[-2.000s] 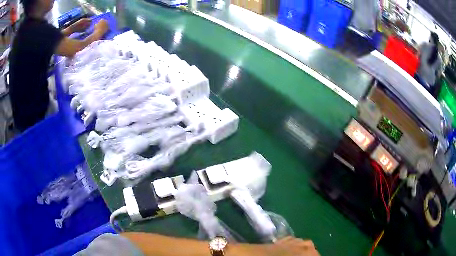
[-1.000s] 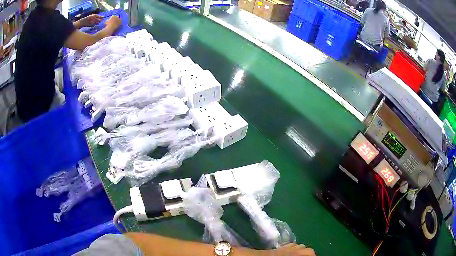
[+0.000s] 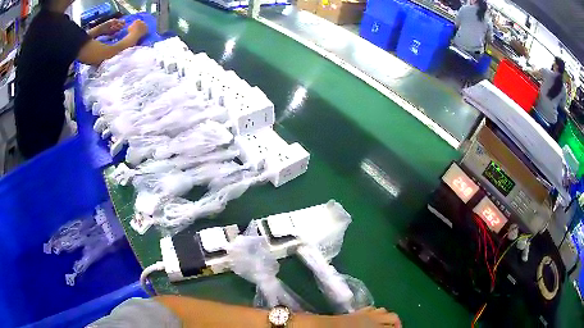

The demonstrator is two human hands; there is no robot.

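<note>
A long white supply power strip with black sections lies on the green bench near its front edge. Two small white plugs sit in it. Cords bundled in clear plastic run from them towards the bottom edge, and a second bagged cord lies to the right. My left forearm with a watch crosses the bottom. My left hand is at the bottom edge, just right of and below the bagged cords; its fingers are mostly cut off. What it holds is hidden. My right hand is out of the picture.
Rows of white power strip units with bagged cords stand at left. A blue bin at the left edge holds bagged units. At right are a black box with lit red displays, a grey-beige instrument and a tape roll. A person works at upper left.
The view has shifted slightly. The red digits on the black box read differently. My left hand and the plugged-in cords have stayed in about the same place.
</note>
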